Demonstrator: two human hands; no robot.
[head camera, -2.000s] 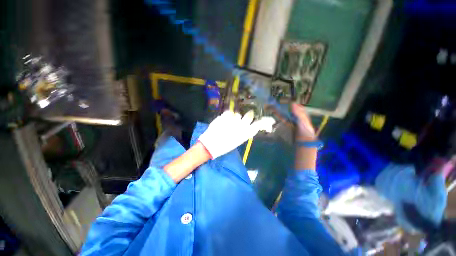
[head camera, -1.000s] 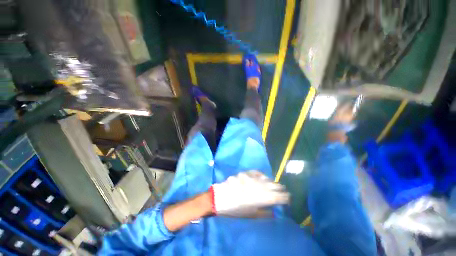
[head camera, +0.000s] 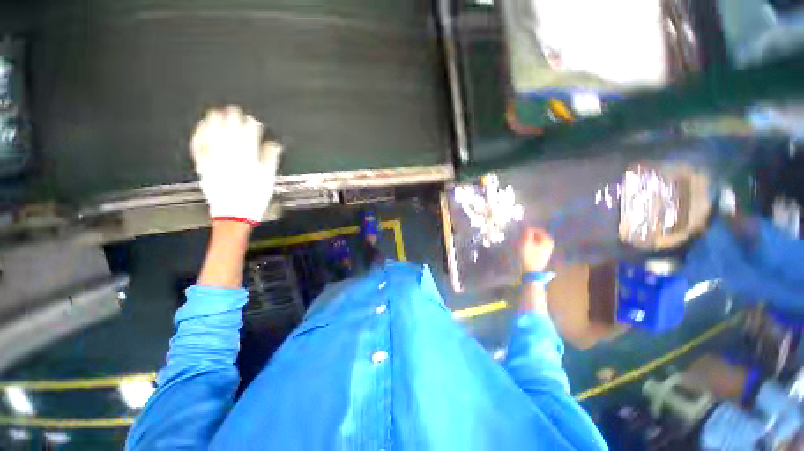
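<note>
My left hand, in a white knit glove with a red cuff edge, is over the near edge of the dark conveyor bed. Its fingers point away from me and nothing shows in it. My right hand, bare with a blue wrist band, is at the bench, just right of a silvery heap of small loose parts. It is small and blurred, and I cannot tell whether it holds anything. A dark-framed pallet or board is cut off at the left edge.
A pale metal rail edges the conveyor. A round-edged open container with shiny contents is at the right. A large carton with bright white plastic is behind the bench. A blue bin stands below. Another person's blue sleeve is at the right.
The view has turned from the floor to the conveyor and bench. My left hand has gone from my front to over the conveyor; my right hand is now beside the silvery heap.
</note>
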